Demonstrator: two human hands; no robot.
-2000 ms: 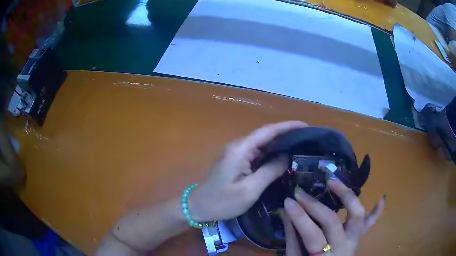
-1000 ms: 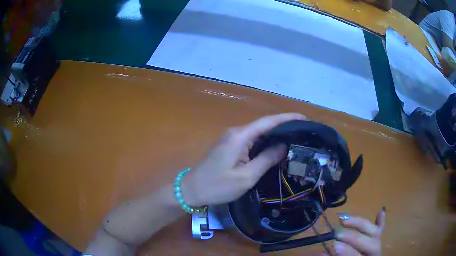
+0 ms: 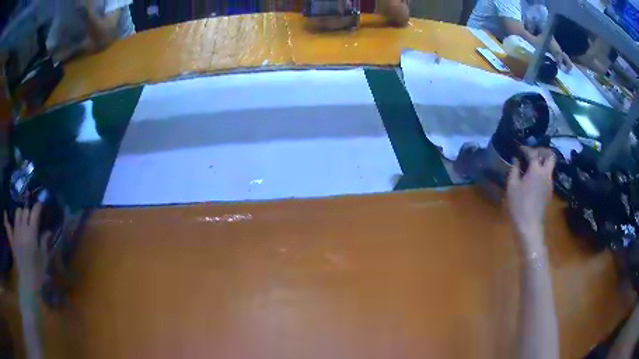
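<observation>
My right hand [image 3: 532, 175] reaches out at the right, its fingers and thumb on the lower rim of a black round camera housing [image 3: 520, 126]. The housing is tilted with its open side showing parts inside, near the white sheet. My left hand [image 3: 26, 228] is small and blurred at the far left edge. Its fingers are spread over a dark object [image 3: 50, 217], perhaps another camera unit; whether it grips this is unclear.
White sheets [image 3: 245, 158] lie on the green belt [image 3: 413, 161] beyond the orange-brown benchtop [image 3: 308, 280]. Black shells [image 3: 595, 203] are piled at the right, near a grey metal post [image 3: 620, 140]. People sit across the belt; a sleeve [image 3: 496, 14] shows at the upper right.
The view has shifted right and up. Both hands have left the unit that was front and centre; my right hand is now on a housing at the right, my left at the far left.
</observation>
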